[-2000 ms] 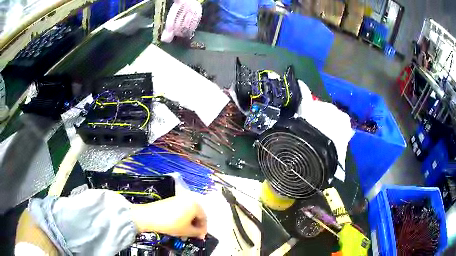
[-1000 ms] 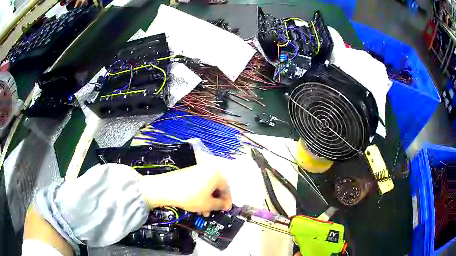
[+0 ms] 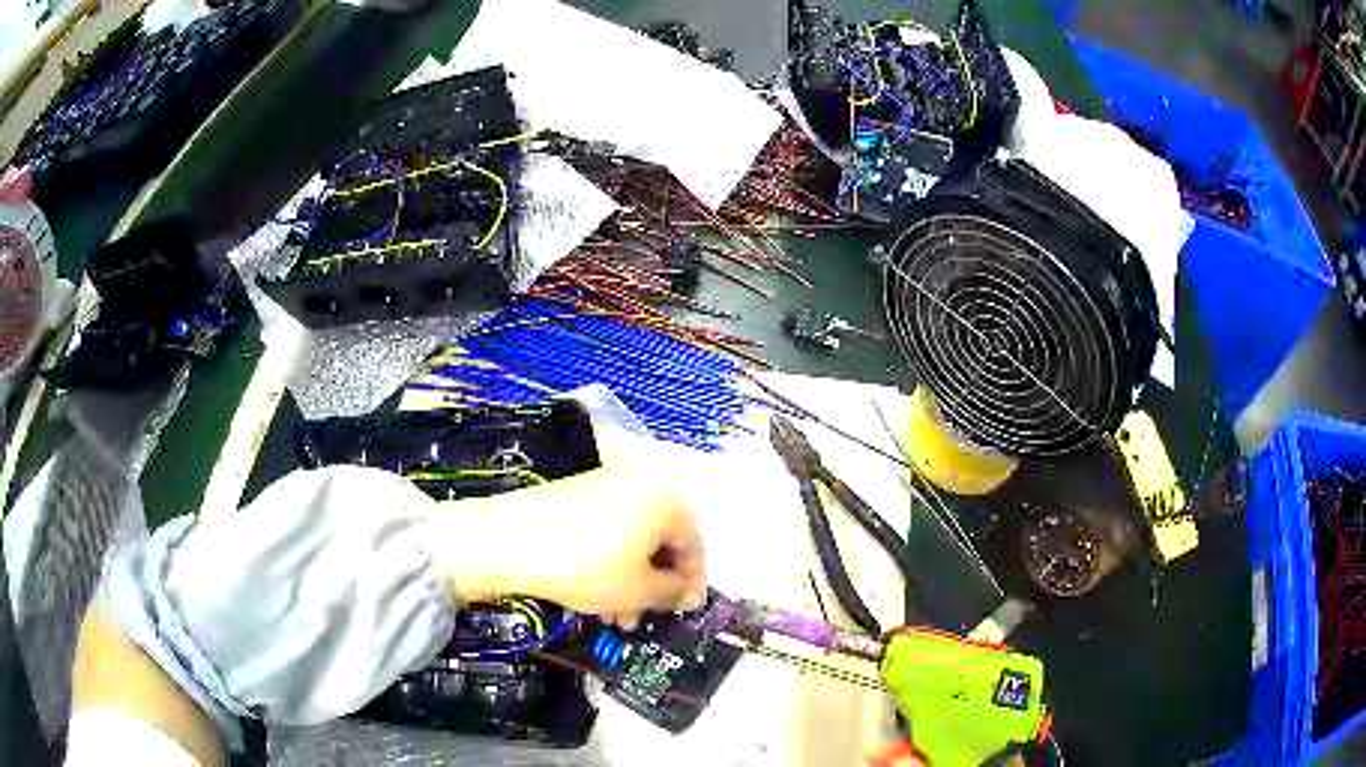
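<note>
My left hand (image 3: 647,558) reaches in from the left, fingers curled down at the upper edge of a circuit board (image 3: 668,674). Whether it pinches a wire is hidden. The board has blue parts and lies beside a black housing (image 3: 502,692) with yellow and blue wires, partly covered by my forearm. My right hand (image 3: 900,755) shows only as a small part at the bottom edge, on the green-yellow soldering gun (image 3: 959,698). The gun's purplish front points left and its tip reaches the board beside my left fingers.
Pliers (image 3: 829,517) lie open on white sheet. Blue wires (image 3: 599,375) and brown-red wires (image 3: 644,285) lie beyond. A round fan (image 3: 996,342) stands right, above a yellow cylinder (image 3: 959,462). More black housings (image 3: 405,202) stand at the back. Blue bins (image 3: 1285,577) are at the far right.
The soldering gun went from lying at the lower right to being held with its tip at the board. The view shifted, so the fan and pliers appear further right. My left hand stays at the board.
</note>
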